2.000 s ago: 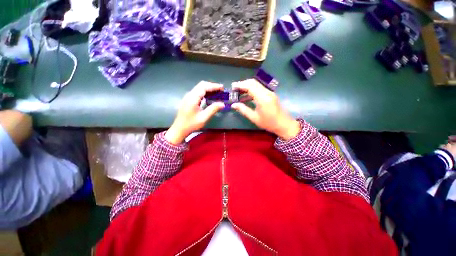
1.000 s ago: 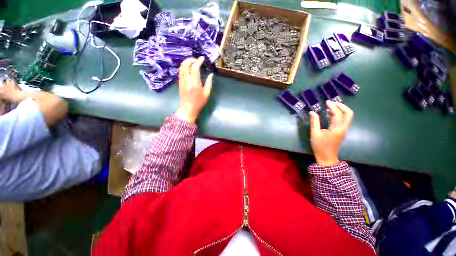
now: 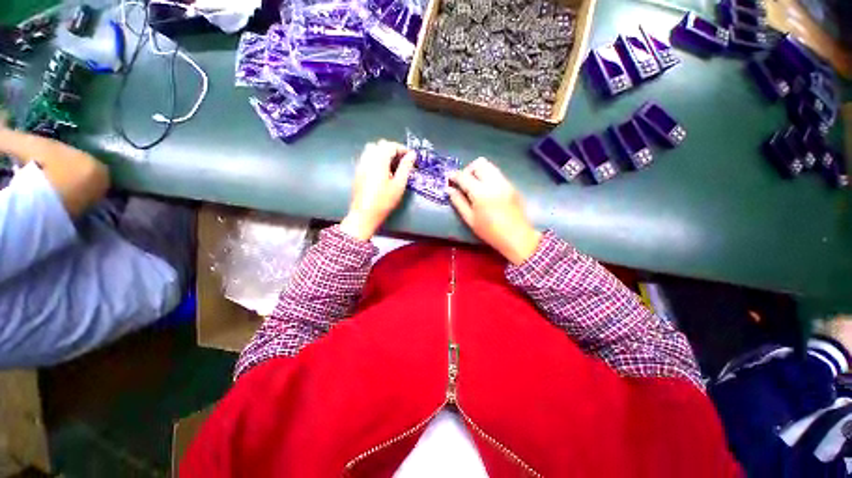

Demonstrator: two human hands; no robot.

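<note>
A bagged purple housing (image 3: pixel 431 177) is held between my two hands above the near part of the green bench. My left hand (image 3: pixel 380 183) grips its left end between thumb and fingers. My right hand (image 3: pixel 488 201) pinches its right end. The clear bag is crinkled and shiny around it. A heap of bagged housings (image 3: pixel 313 61) lies at the upper left. A row of fitted housings (image 3: pixel 591 157) with silver squares at their near ends lies to the right of my hands.
The open parts carton (image 3: pixel 486 106) of silver-grey pieces stands beyond my hands. More fitted housings (image 3: pixel 612 70) lie at the upper right. Thin cables (image 3: pixel 174 119) lie upper left. A carton with clear bags (image 3: pixel 217 280) is below the bench. People sit on both sides.
Since one second ago, my left hand has come back from the heap with a bagged housing. My right hand has moved left from the fitted row and taken hold of its other end.
</note>
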